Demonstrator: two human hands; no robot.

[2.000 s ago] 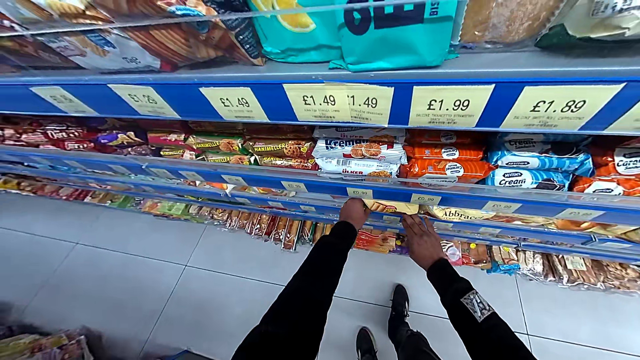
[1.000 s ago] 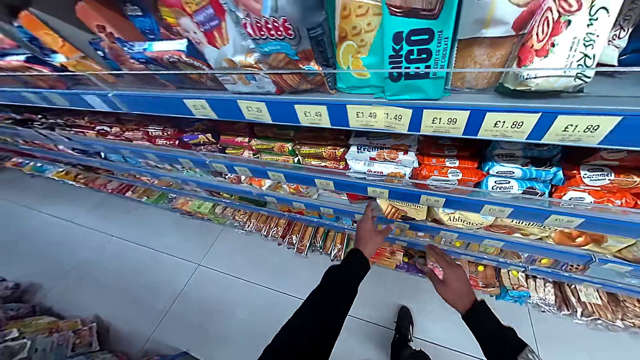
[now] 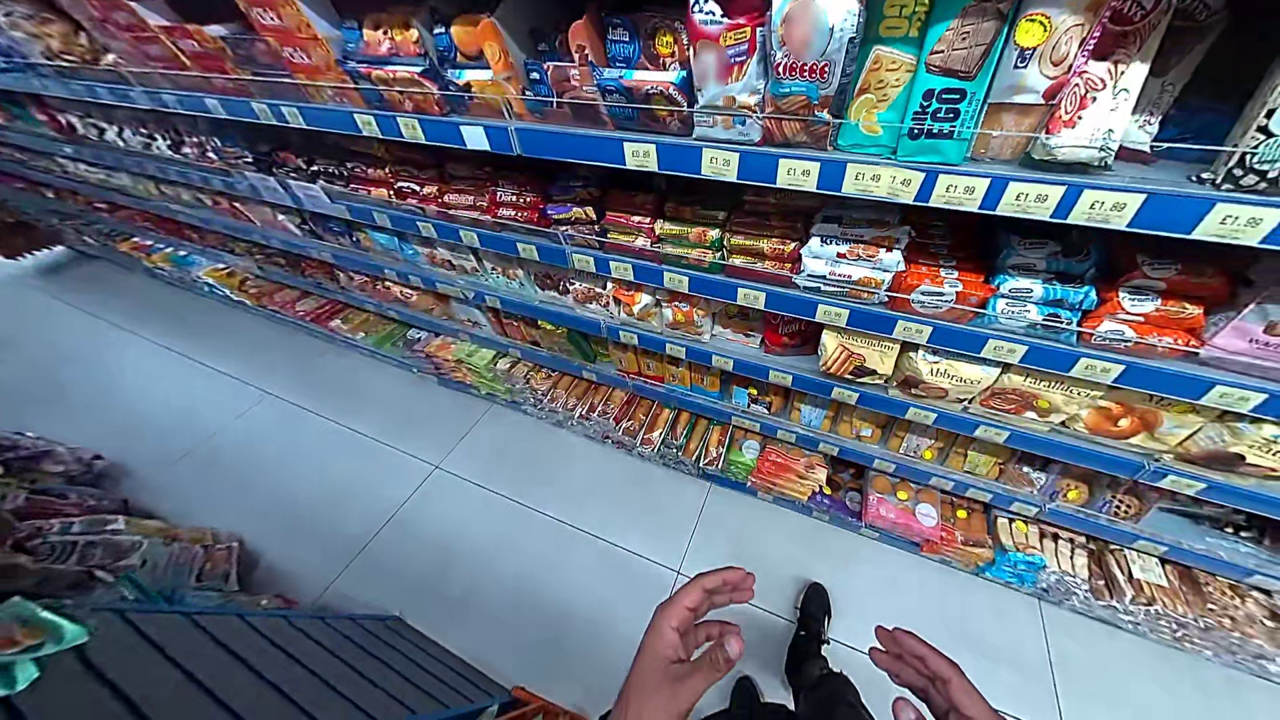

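Note:
My left hand (image 3: 685, 640) is raised over the tiled floor at the bottom middle, fingers curved and apart, with nothing in it. To its right, my right hand (image 3: 932, 675) is partly cut off by the bottom edge; it too is empty, its fingers spread a little. Neither touches the shelves. Nearest beyond them are the lower shelves, with packaged cakes in a pink pack (image 3: 903, 508) and wrapped biscuits. Above these stand a cream Nascondini biscuit bag (image 3: 858, 355) and a cream Abbracci bag (image 3: 945, 376).
Long shelves with blue price rails (image 3: 860, 180) run across the view, full of packets. A dark slatted surface with a blue edge (image 3: 250, 665) lies at the bottom left, beside a heap of bagged goods (image 3: 130, 555). My shoe (image 3: 815, 610) is on the tiles.
Both hands have drawn back from the lower shelf, where they were at the cream biscuit bags, and now hang over the floor. The view has swung to the left and takes in more of the aisle.

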